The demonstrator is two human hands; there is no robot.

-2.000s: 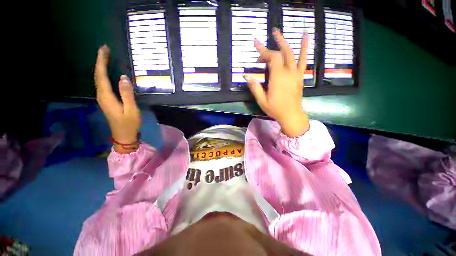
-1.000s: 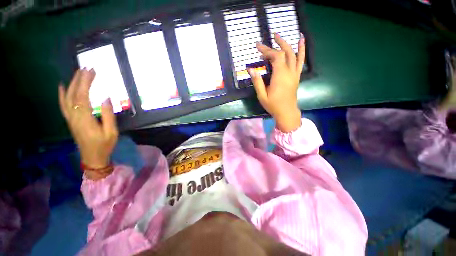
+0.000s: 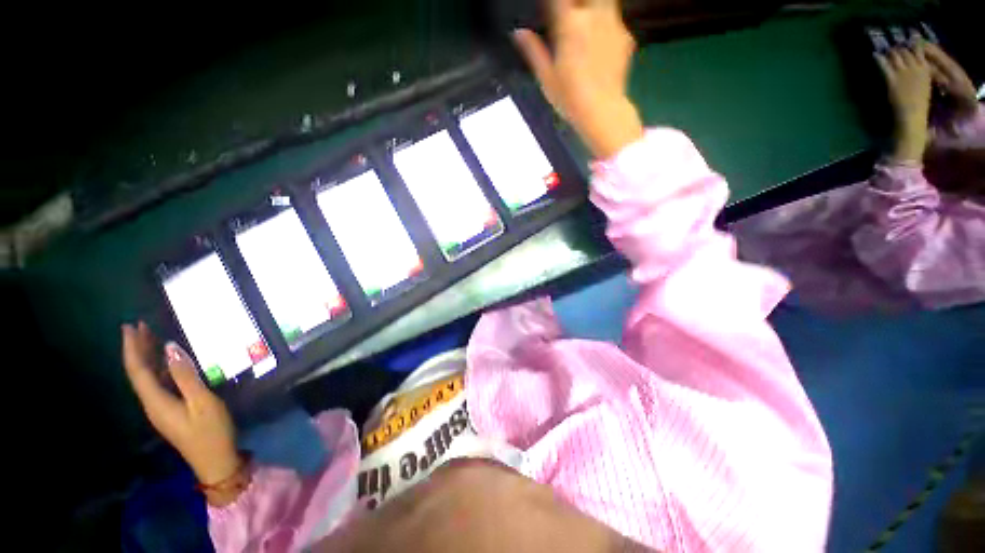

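A long black phone tray (image 3: 427,283) lies on the green bench mat, tilted in view. Several smartphones (image 3: 359,234) lie side by side in its slots. Each shows a white test screen with small green and red blocks at its lower edge. My left hand (image 3: 181,402) is at the tray's lower left corner, fingers apart; whether it touches the tray is unclear. My right hand (image 3: 583,70) reaches past the tray's upper right end. Its fingertips are cut off by the top edge, so what they touch is hidden.
A dark shelf edge (image 3: 270,138) runs behind the tray. The green bench mat (image 3: 756,103) extends to the right. A coworker's hands (image 3: 916,81) and pink sleeves are at the upper right, near a dark object with small lit spots. Yellow-black tape (image 3: 927,491) marks the blue floor.
The right hand has moved up, away from the phones. The last two screens on the right have changed from lined lists to white with green and red blocks. The view has shifted and tilted.
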